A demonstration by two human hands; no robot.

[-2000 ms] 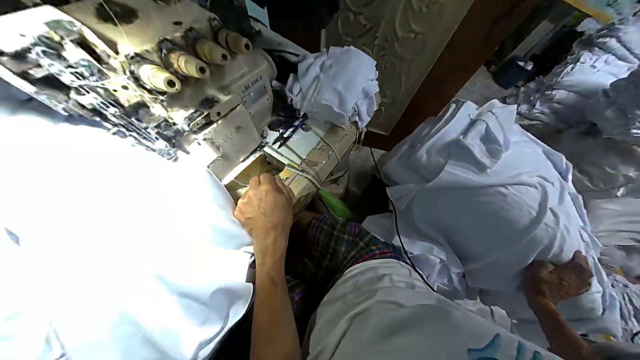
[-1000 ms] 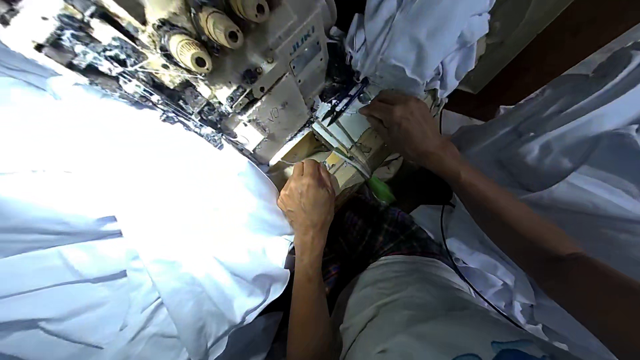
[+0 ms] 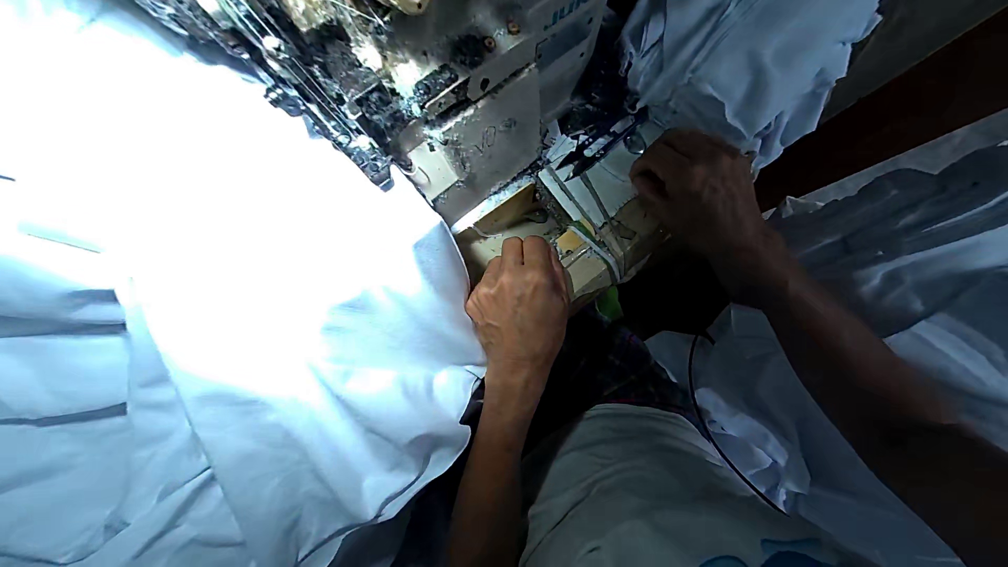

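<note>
My left hand (image 3: 520, 303) rests curled on the front edge of the machine bed, beside the edge of white fabric (image 3: 378, 331); whether it pinches anything is hidden. My right hand (image 3: 701, 189) is curled at the right end of the bed, beside dark thread snips (image 3: 598, 146) and below a bunch of white cloth (image 3: 732, 63). Its fingertips are hidden, so I cannot tell if it holds something. The industrial sewing machine (image 3: 504, 118), a Juki overlock, stands above both hands. Bands (image 3: 598, 252) wrap round the bed between them, with a green piece (image 3: 609, 303) hanging below.
White fabric spreads over the whole left side, brightly lit. More white cloth (image 3: 929, 260) is heaped at the right, near a brown wooden edge (image 3: 913, 94). A thin dark cord (image 3: 709, 425) runs down beside my lap.
My right hand has come from the cloth heap on the right to the right end of the machine bed. My left hand stays by the bed's front edge. The view has moved closer to the machine.
</note>
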